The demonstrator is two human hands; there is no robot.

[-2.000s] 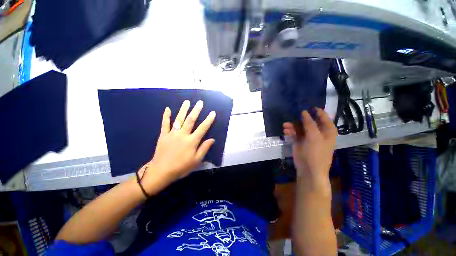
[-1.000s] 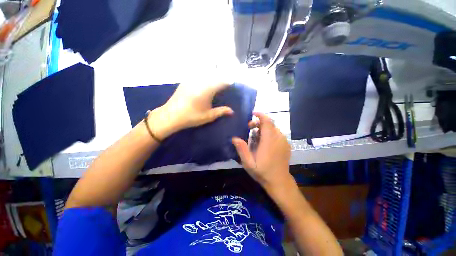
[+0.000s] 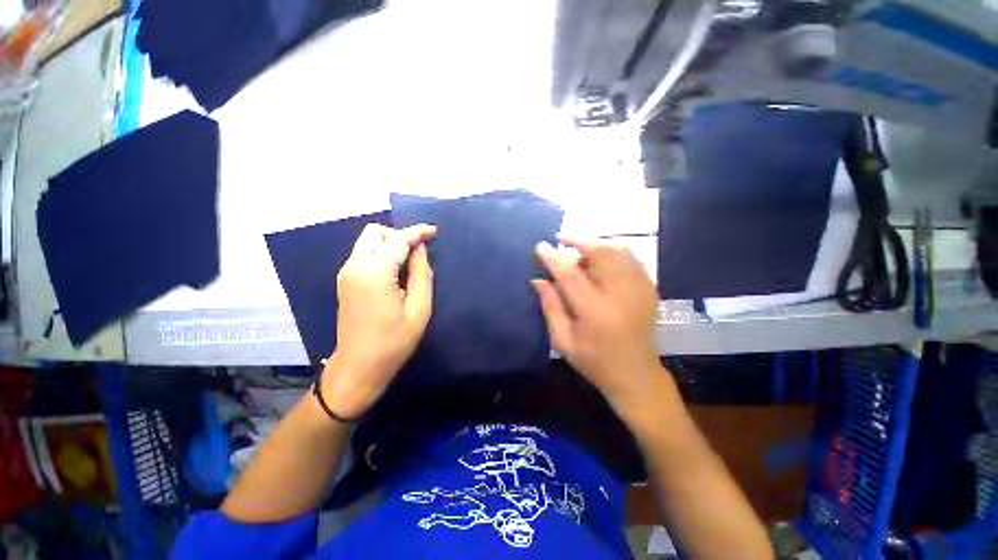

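A dark navy cut panel point(image 3: 482, 273) hangs over the table's front edge between my hands, with another navy piece point(image 3: 312, 263) under its left side. My left hand point(image 3: 383, 290) pinches the upper panel near its left edge. My right hand point(image 3: 596, 306) holds its right edge between thumb and fingers. The sewing machine head point(image 3: 755, 66) stands behind and to the right; glare hides the needle area.
Two navy stacks lie at the left, one nearer point(image 3: 131, 224) and one further back point(image 3: 241, 38). A navy pile point(image 3: 750, 202) lies right of the needle, beside black-handled shears point(image 3: 875, 241) and a slim tool point(image 3: 923, 268). A blue crate point(image 3: 865, 448) stands below.
My left hand has moved off the flat panel to grip the upper panel's left side. The panel has been pulled towards me and straightened. My right hand stays at its right edge. The view has shifted.
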